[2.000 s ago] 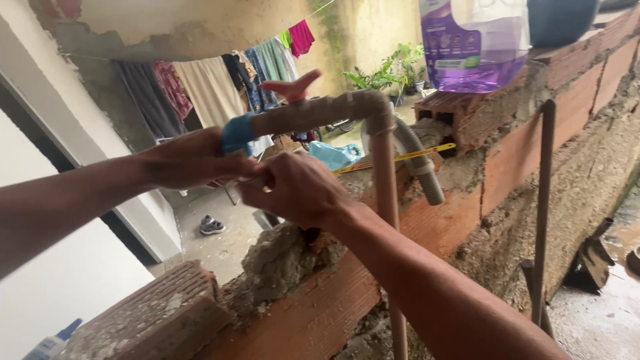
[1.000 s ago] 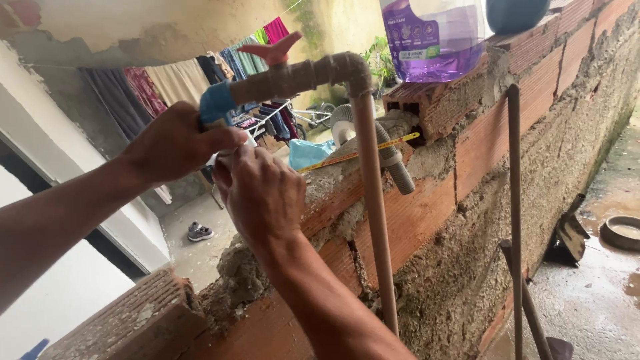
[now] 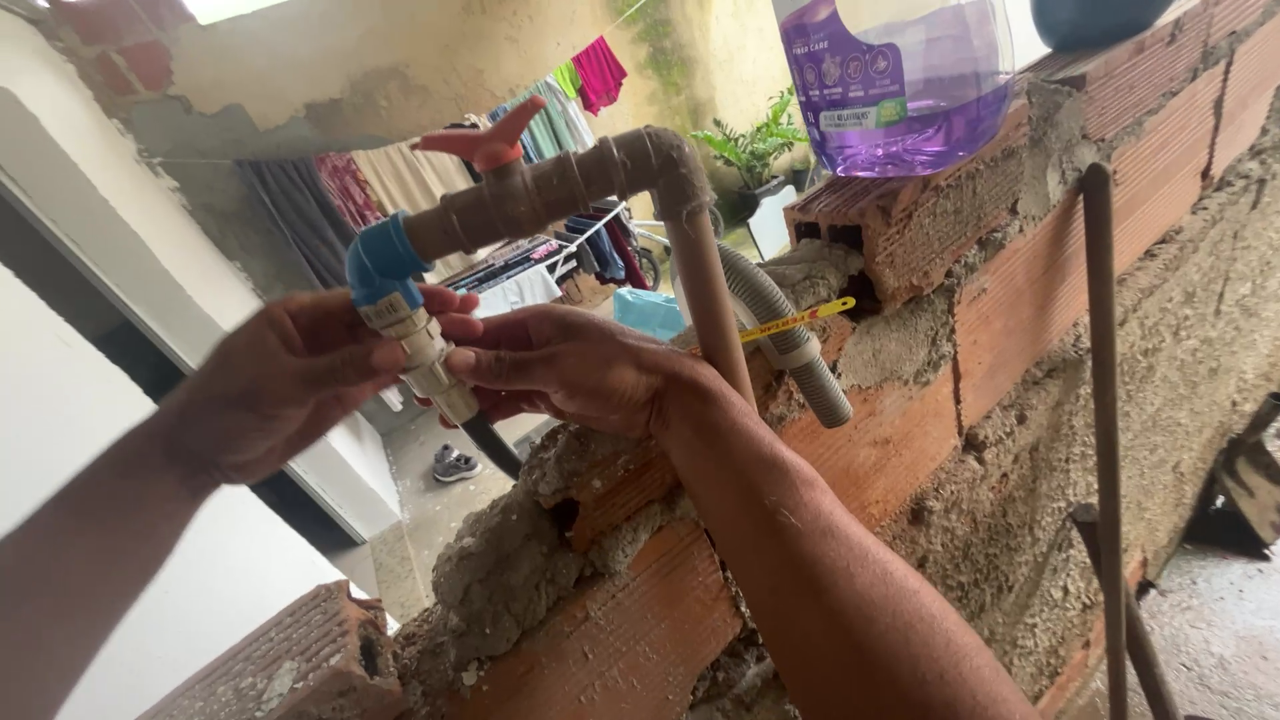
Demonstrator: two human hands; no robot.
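My left hand (image 3: 310, 375) has its fingers around a whitish plastic threaded hose fitting (image 3: 425, 350), just under a blue elbow (image 3: 385, 260). My right hand (image 3: 560, 370) grips the lower part of the same fitting from the other side, thumb on its ribbed nut. A black hose (image 3: 490, 445) runs down from the fitting. The blue elbow joins a brown PVC pipe with a ball valve (image 3: 530, 195), whose red handle (image 3: 490, 138) is on top. At its right end the pipe turns down through a brown elbow (image 3: 680, 170) into a vertical pipe (image 3: 710, 300).
A broken hollow-brick wall (image 3: 860, 470) crosses the view, with a yellow hacksaw blade (image 3: 790, 322) and a grey corrugated hose (image 3: 785, 340) over it. A jug of purple liquid (image 3: 900, 90) stands on top. A loose brick (image 3: 290, 660) lies lower left; long handles (image 3: 1105, 430) lean at right.
My hands have shifted on the fitting, and the whitish fitting and black hose below the blue elbow now show plainly between them. The pipe and valve stay in place.
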